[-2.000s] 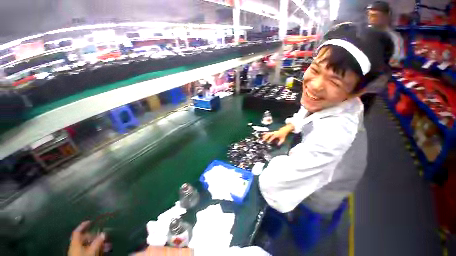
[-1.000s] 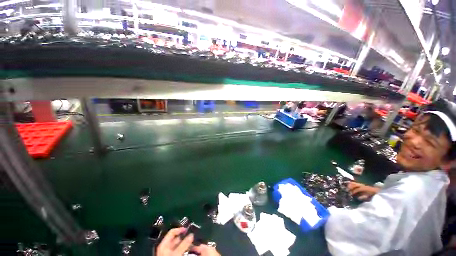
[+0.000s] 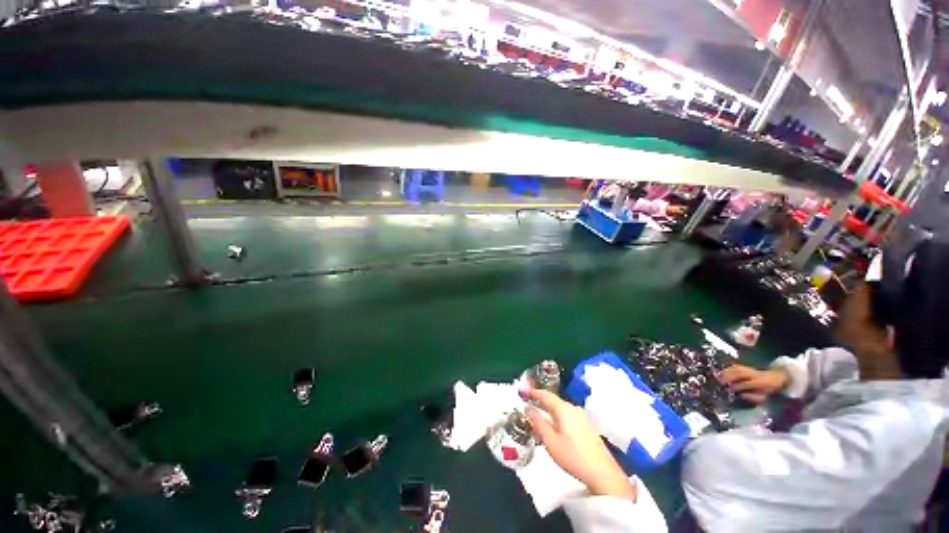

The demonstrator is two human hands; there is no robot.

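My right hand reaches in from the lower right, fingertips over the two clear bottles. The near bottle has a red label; the other bottle stands just behind. The fingers partly cover the near bottle's top, and whether they grip anything is unclear. White wipes lie beside the bottles, with another sheet under my wrist. Small black square parts with silver fittings lie spaced on the green bench, among them one part and another. My left hand is out of view.
A blue tray of white wipes stands right of the bottles. Beyond it, a person in a white smock has a hand at a parts pile. An orange-red tray and metal upright stand left. A shelf crosses above.
The view has turned down and left. My right hand has moved from the square parts to the bottles, and my left hand has left the picture. The neighbour's head has turned away.
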